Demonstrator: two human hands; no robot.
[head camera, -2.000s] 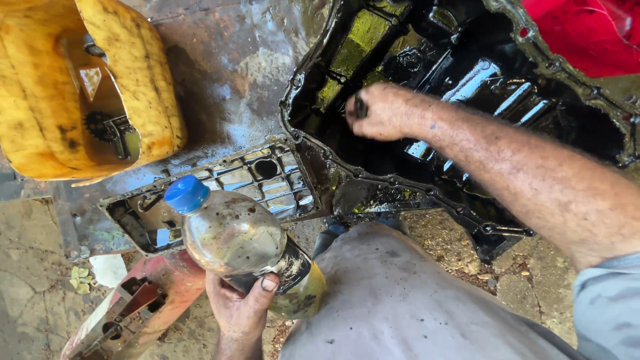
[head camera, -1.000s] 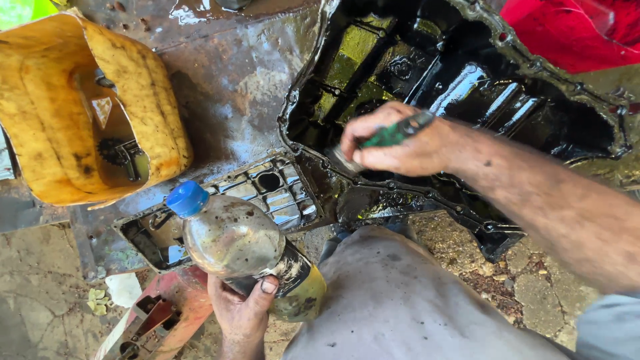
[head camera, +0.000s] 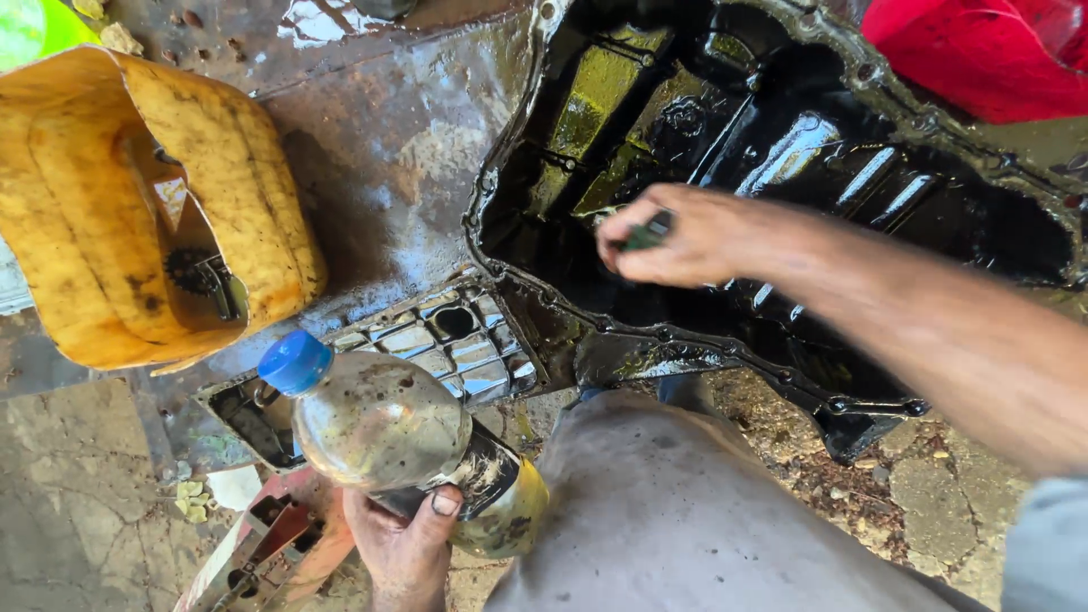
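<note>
My left hand (head camera: 404, 540) holds a plastic bottle (head camera: 382, 421) with a blue cap, tilted, with yellowish liquid at its lower end. My right hand (head camera: 671, 238) is closed round a green-handled tool (head camera: 648, 234), probably a brush; its working end is blurred and hidden. The hand is over the inside of a large, oily black metal housing (head camera: 850, 195), which looks like an engine cover or oil pan with bolt holes round its flange. A smaller ribbed metal cover (head camera: 450, 340) lies to the left of it, behind the bottle.
A cut-open yellow plastic canister (head camera: 263, 212) with a toothed metal part (head camera: 195, 270) inside stands at the left on an oily metal surface (head camera: 382, 153). A red container (head camera: 986, 59) is at the upper right. A red metal piece (head camera: 297, 544) lies at the lower left.
My right hand has moved about inside the black housing, coming to its near edge one second ago and now lying farther in. My left hand still holds the bottle in much the same place.
</note>
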